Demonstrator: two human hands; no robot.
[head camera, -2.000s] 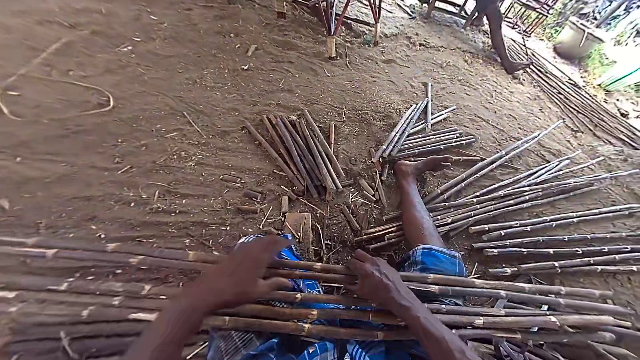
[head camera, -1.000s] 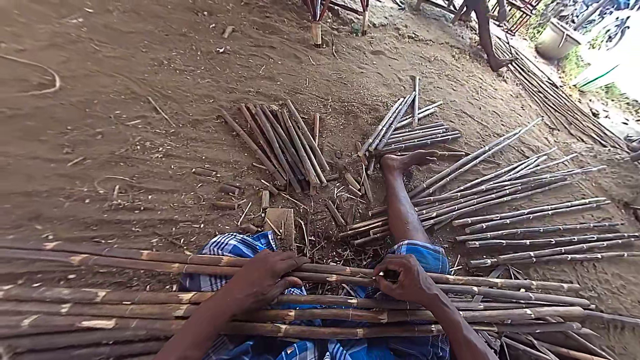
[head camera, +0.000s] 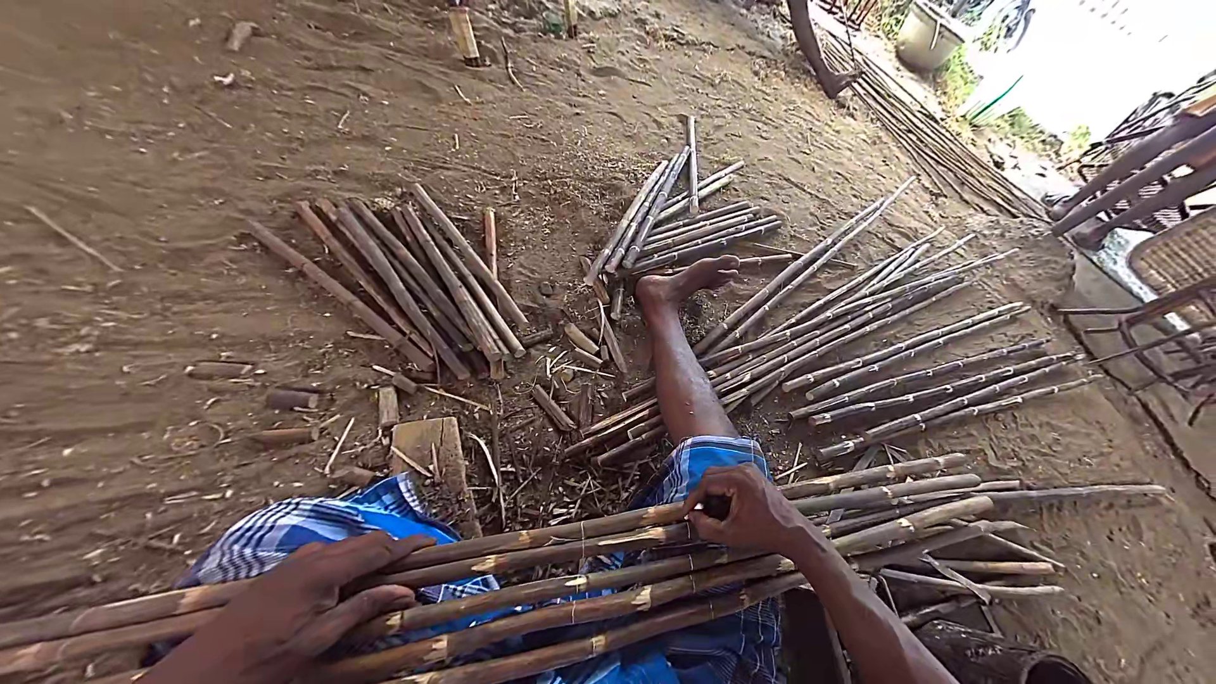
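Several long jointed cane poles (head camera: 532, 600) lie side by side across my lap, over a blue checked cloth (head camera: 318, 532). On the left, my left hand (head camera: 313, 598) rests over the upper poles with its fingers spread. My right hand (head camera: 746, 508) is curled at the farther poles, thumb and fingers close together near a pole's pale joint. A small dark thing shows inside its curl; I cannot tell what it is. My bare leg (head camera: 682, 370) stretches out beyond the poles.
Short cut canes (head camera: 418, 275) lie in a bundle on the sandy ground, beside a wooden block (head camera: 432, 461) and offcuts. Another short pile (head camera: 689, 218) and long canes (head camera: 855, 313) lie around my foot. A person's leg (head camera: 812, 43) is at the top; woven cane furniture (head camera: 1178, 252) stands right.
My left hand has slid left along the poles, farther from my right hand. The view has shifted, bringing furniture in at the right.
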